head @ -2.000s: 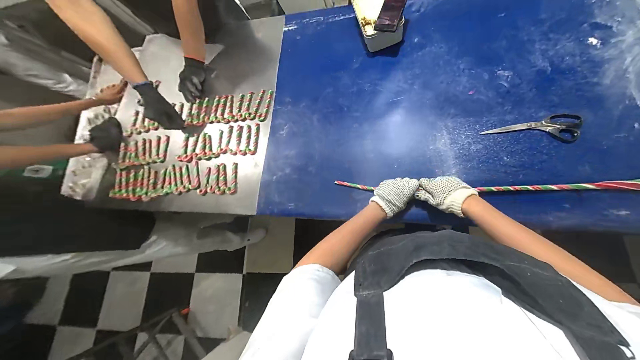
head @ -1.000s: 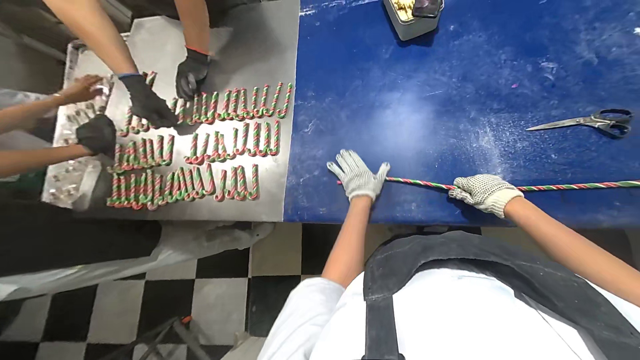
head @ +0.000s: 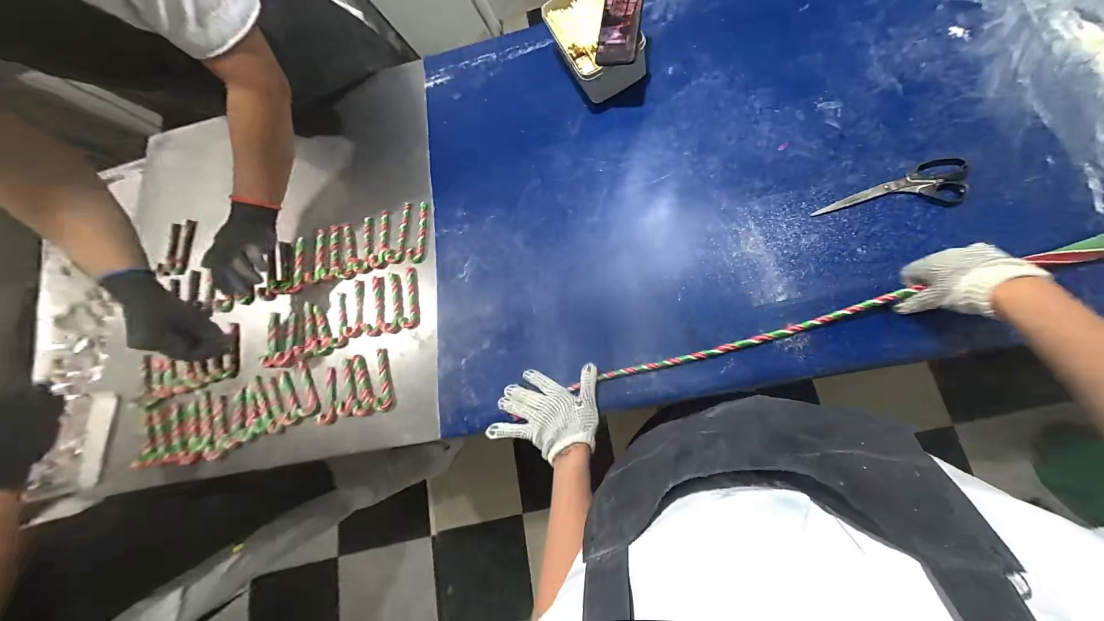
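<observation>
A thin rope of twisted red, green and white candy (head: 733, 347) runs across the front of the blue tabletop and thickens at the far right, where its stripes lie straighter. My left hand (head: 552, 412), in a white knitted glove, rests over the rope's left end with its fingers spread. On the right, my right hand (head: 962, 280), in a matching glove, has its fingers closed around the rope near the thicker part. Metal scissors with black handles (head: 906, 186) lie on the blue surface above my right hand.
Rows of striped candy canes (head: 379, 306) lie on a metal table (head: 371, 112) at left, where co-workers' black-gloved hands (head: 172, 315) work. A grey container (head: 614, 82) holding pale pieces stands at the blue table's back edge. Clear wrappers or bags (head: 78, 345) lie far left.
My hands, close together two seconds ago, are now far apart, with the twisted rope stretched between them. My left hand's fingers have spread. My right hand has moved right along the rope.
</observation>
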